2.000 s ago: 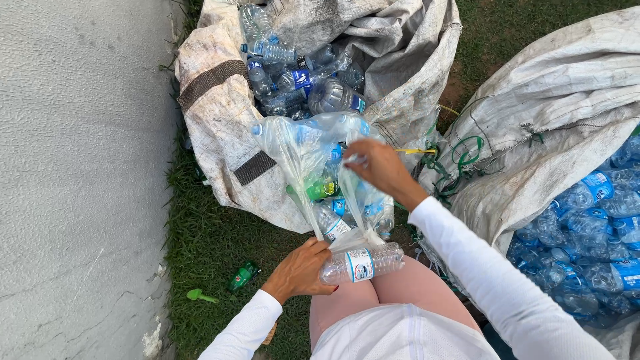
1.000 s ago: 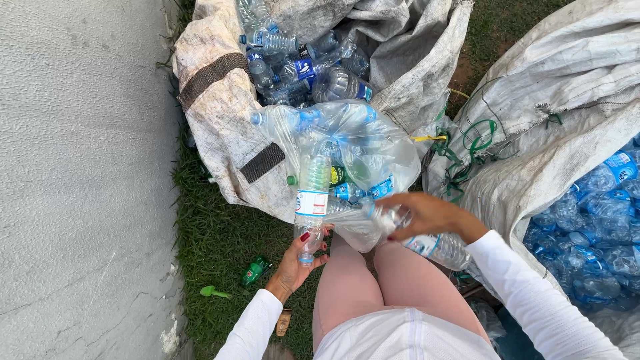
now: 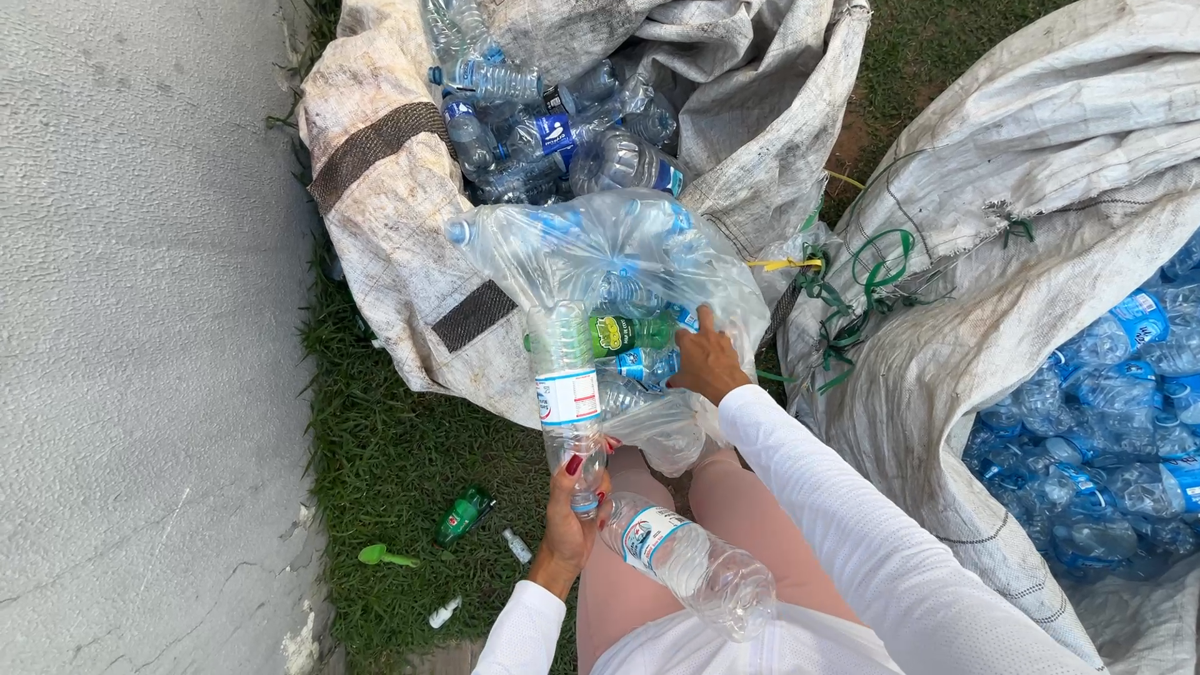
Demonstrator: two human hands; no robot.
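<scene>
My left hand (image 3: 574, 511) grips two clear plastic bottles by their neck ends: one labelled bottle (image 3: 568, 394) points up over the bag, the other bottle (image 3: 694, 562) slants down to the right across my lap. A translucent plastic bag (image 3: 722, 272) with several bottles lies above my legs, against the big sack. My right hand (image 3: 710, 358) reaches into the bag's opening with its fingers at the bottles; whether it grips one is unclear. Beside it in the bag is a green bottle (image 3: 633, 335) with a green and yellow label.
A large woven sack (image 3: 375, 234) of clear bottles stands ahead, and another sack (image 3: 1022, 169) with blue-labelled bottles (image 3: 1116, 403) is at right. A rough wall (image 3: 150, 337) runs along the left. On the grass lie a crushed green bottle (image 3: 464, 516), a green plastic spoon (image 3: 386, 555) and small litter.
My right hand has moved from the lower bottle up to the bag's contents. That bottle is now in my left hand together with the upright one, which my left hand held alone a second ago.
</scene>
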